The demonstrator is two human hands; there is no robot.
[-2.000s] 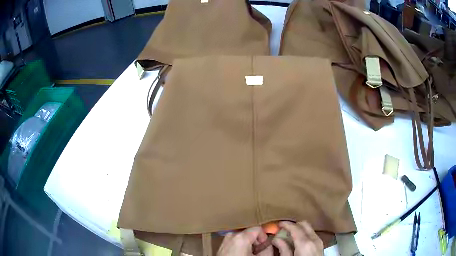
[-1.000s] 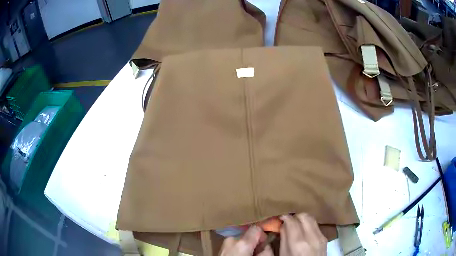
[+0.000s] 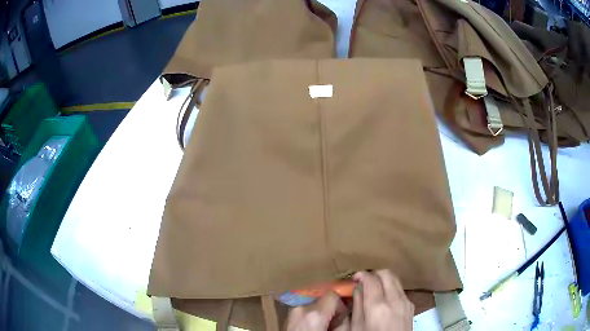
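A brown bag body (image 3: 259, 181) lies in front of me, its opening towards me. A pale label (image 3: 321, 91) sits near the far edge on the centre seam. My right hand (image 3: 383, 300) pinches the top edge of the bag, right of the seam. My left hand (image 3: 317, 313) is beside it at the opening, cut off by the picture's bottom; its fingers are bent and what they hold is hidden. A bright orange lining (image 3: 327, 288) shows between the hands and the edge. Beige strap tabs (image 3: 451, 310) stick out at both near corners.
A second brown bag (image 3: 259, 32) lies beyond. Brown bags (image 3: 511, 58) with buckled tabs are heaped at right. Dark snips (image 3: 538, 294), a thin brush (image 3: 517, 271), a beige block (image 3: 502, 202), a dark block (image 3: 526, 224) and a blue container (image 3: 582, 233) are at right. A green crate (image 3: 65, 174) stands left.
More orange lining shows at the opening, stretching left. My right hand has moved slightly up to the bag's edge. The whole view has shifted a little.
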